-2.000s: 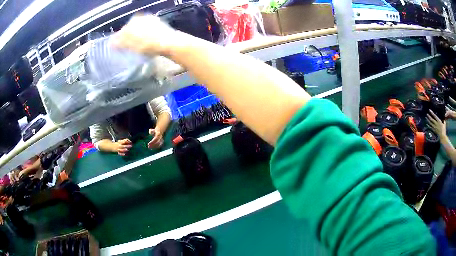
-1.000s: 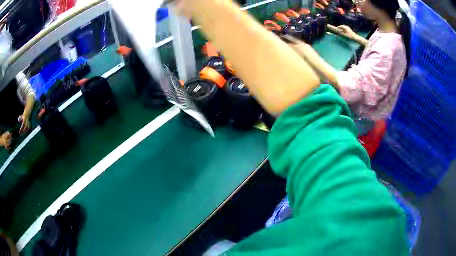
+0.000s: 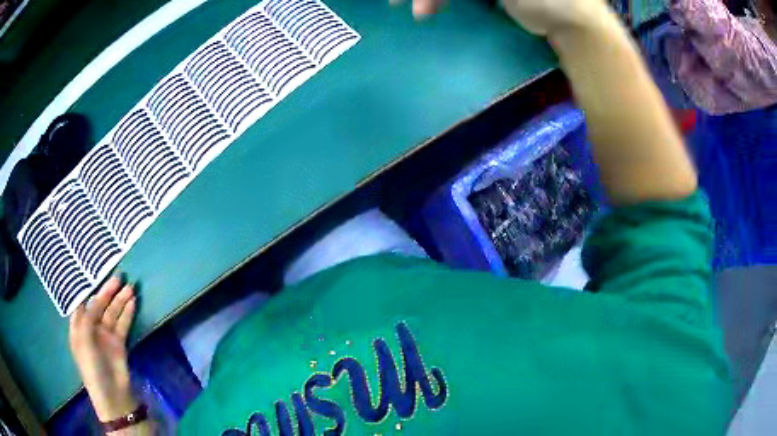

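Note:
A white sheet (image 3: 189, 132) with columns of black arc-shaped strips lies flat on the green bench, running from lower left to top centre. My left hand (image 3: 104, 336) is at the bench's front edge, fingers extended, with its fingertips by the sheet's lower left corner; it grips nothing that I can see. My right hand (image 3: 554, 13) is at the top right, blurred and cut off by the picture's top edge, so its grip is hidden. Black shells (image 3: 43, 162) sit clustered at the left, beside the sheet's far edge.
The green bench (image 3: 341, 128) has a front edge running diagonally. Below it stands a blue lined bin (image 3: 467, 209) with small dark pieces inside. A white conveyor edge (image 3: 94, 61) curves behind the sheet. A person's pink sleeve (image 3: 724, 55) is at the top right. A separate fingertip shows at top centre.
The sheet, blurred and raised by my right hand a second ago, now lies flat on the bench. My left hand has come into view. The view has turned down towards the bench and my body.

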